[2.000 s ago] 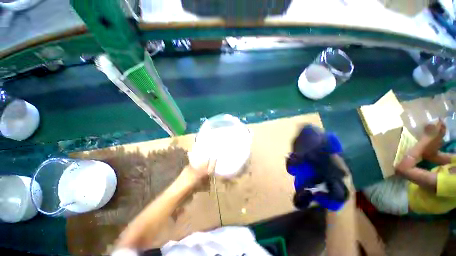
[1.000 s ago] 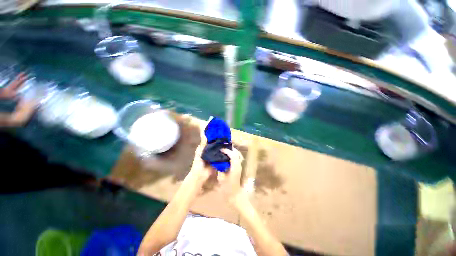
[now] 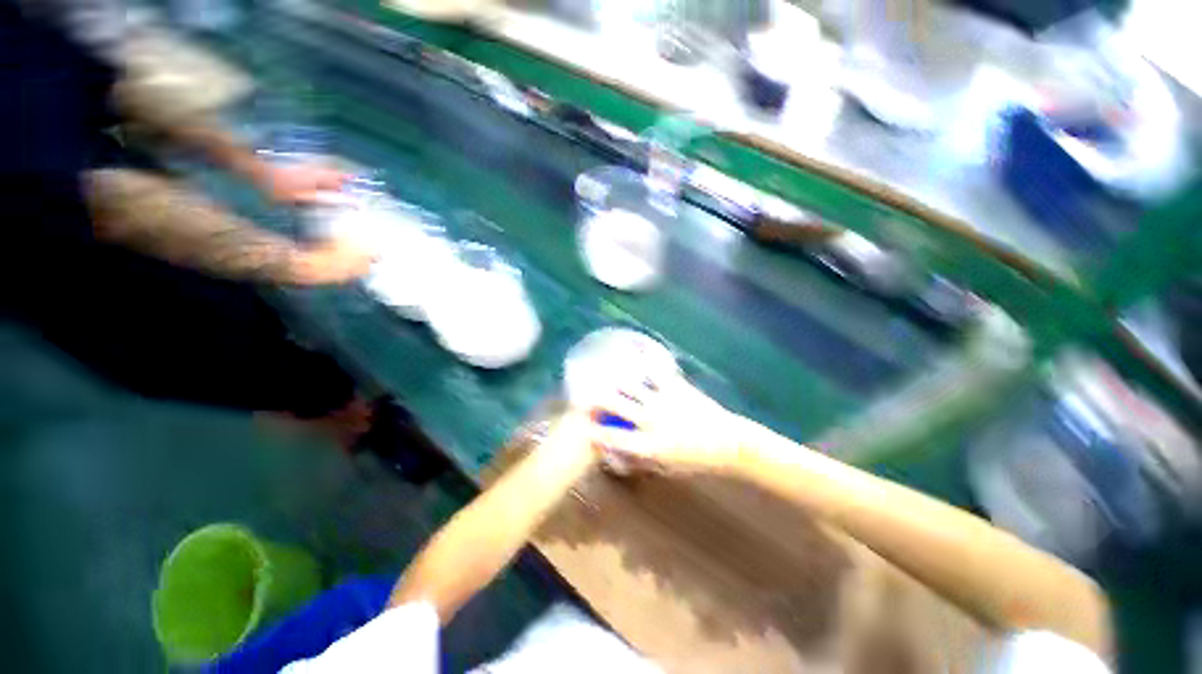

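The picture is blurred. A white-bottomed container [image 3: 617,361] is at the cardboard's [image 3: 593,540] far left end, partly hidden by my hands. My left hand [image 3: 589,437] is at its near left side and seems to grip it. My right hand [image 3: 679,428] reaches in from the right, over its near side. A small patch of the blue cloth [image 3: 616,421] shows between my hands, apparently in my right hand; the rest of it is hidden. My fingers are too blurred to tell apart.
More containers [image 3: 485,316] lie close together at left, by a person in black whose hands [image 3: 323,263] touch the row. Another container [image 3: 622,248] stands on the green conveyor [image 3: 738,310]. A green bucket [image 3: 211,593] and blue bin [image 3: 316,625] are lower left.
The view has swung left. My hands, together on the cloth over the cardboard before, are now at the nearest container of the row. Most of the cloth has gone out of sight.
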